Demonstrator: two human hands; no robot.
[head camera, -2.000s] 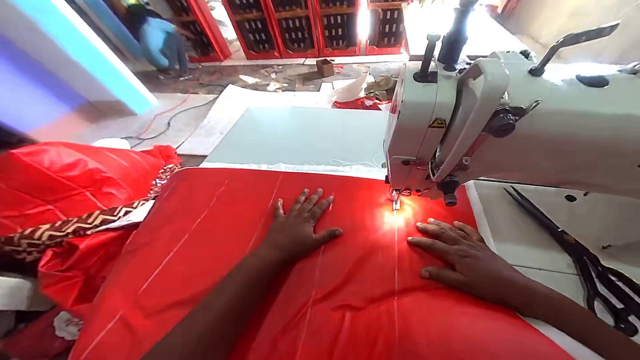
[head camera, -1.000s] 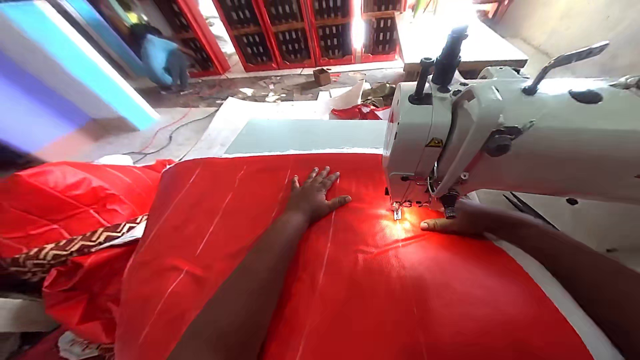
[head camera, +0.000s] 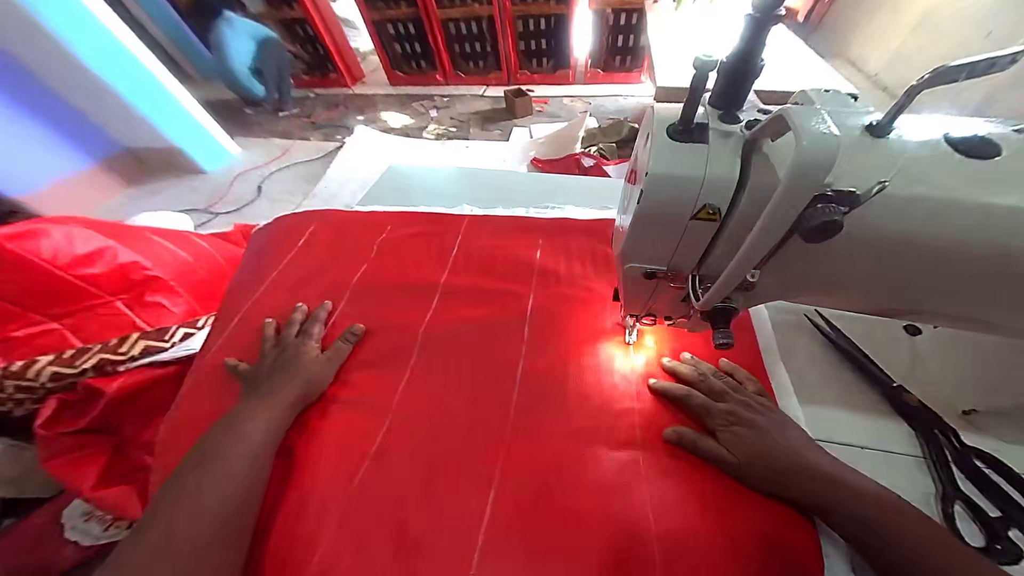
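Note:
Red sheet material (head camera: 448, 384) with pale drawn lines and a white backing at its edges lies spread under the white sewing machine (head camera: 704, 200). A lit presser foot (head camera: 631, 330) stands over one of the lines. My left hand (head camera: 296, 360) rests flat on the left part of the sheet, fingers apart, holding nothing. Just right of and nearer than the presser foot, my right hand (head camera: 728, 424) lies palm down on the sheet with its fingers spread. Black-handled scissors (head camera: 920, 416) lie on the machine bed at the right, beside the sheet.
More red material (head camera: 96, 272) is bunched at the left, with a brown zigzag-patterned strip (head camera: 104, 352) across it. Beyond the table, cables (head camera: 260, 188) run over the floor. A person (head camera: 248, 56) bends down at the back left. Red-framed panels (head camera: 472, 40) stand at the back.
My left hand has moved left across the sheet. My right hand, partly behind the machine head a second ago, now lies in front of it, and the scissors show fully again.

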